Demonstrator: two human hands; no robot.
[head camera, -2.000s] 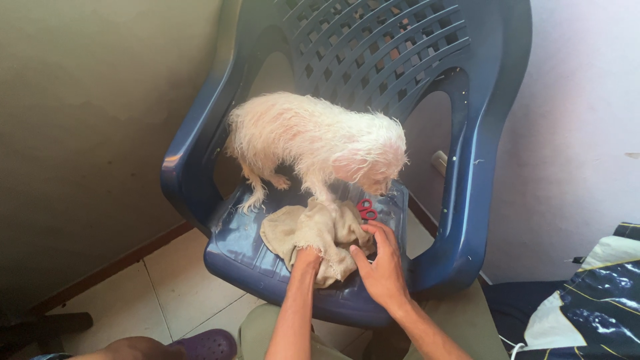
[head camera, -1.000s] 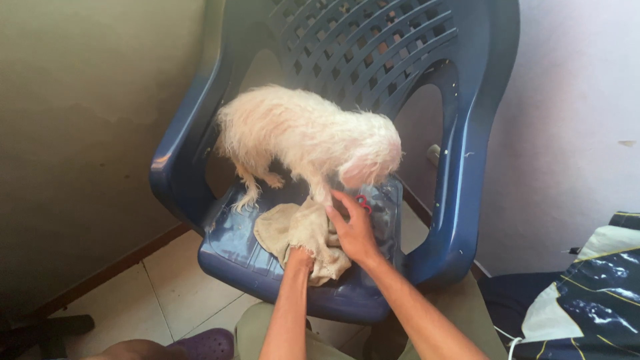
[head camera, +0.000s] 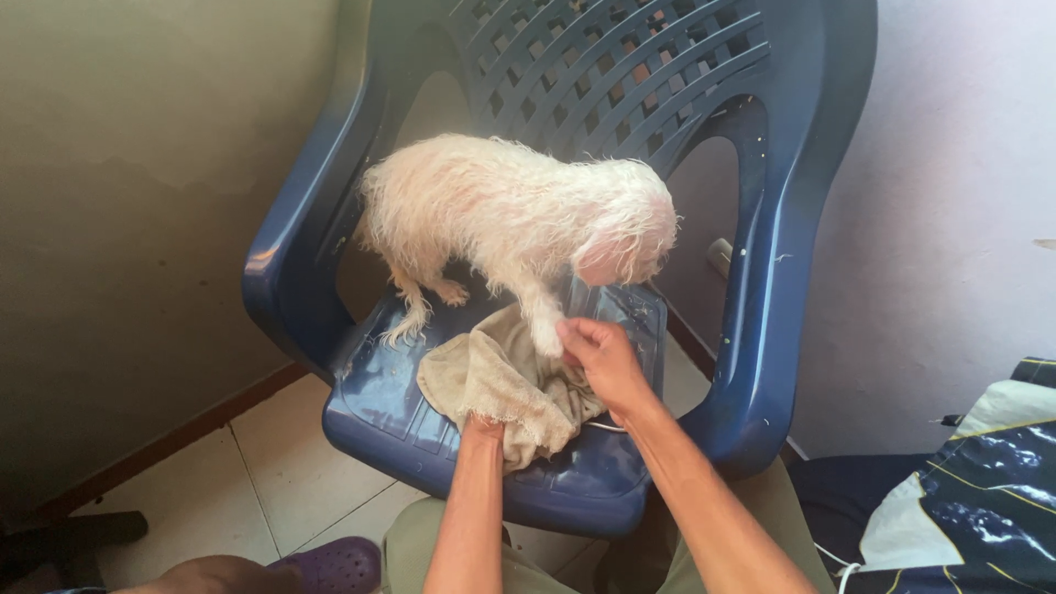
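A wet, white, curly-haired dog (head camera: 503, 206) stands on the seat of a blue plastic armchair (head camera: 528, 507), its head lowered to the right. My right hand (head camera: 598, 355) has its thumb and fingers closed on the dog's raised front paw. Most of my left hand (head camera: 485, 427) is hidden under a beige cloth (head camera: 503, 379), with only the wrist and part of the hand showing at its lower edge. The cloth lies bunched on the seat below the dog's chest.
Walls stand close on both sides of the chair. Lower left, a person's leg wears a purple clog (head camera: 334, 565) on the tiled floor (head camera: 305, 462). A dark patterned fabric (head camera: 990, 495) and a white cable (head camera: 847, 569) are at the lower right.
My right hand has moved from beside the cloth to the dog's front paw and taken hold of it. The paw has risen off the cloth. Red-handled scissors seen earlier no longer show.
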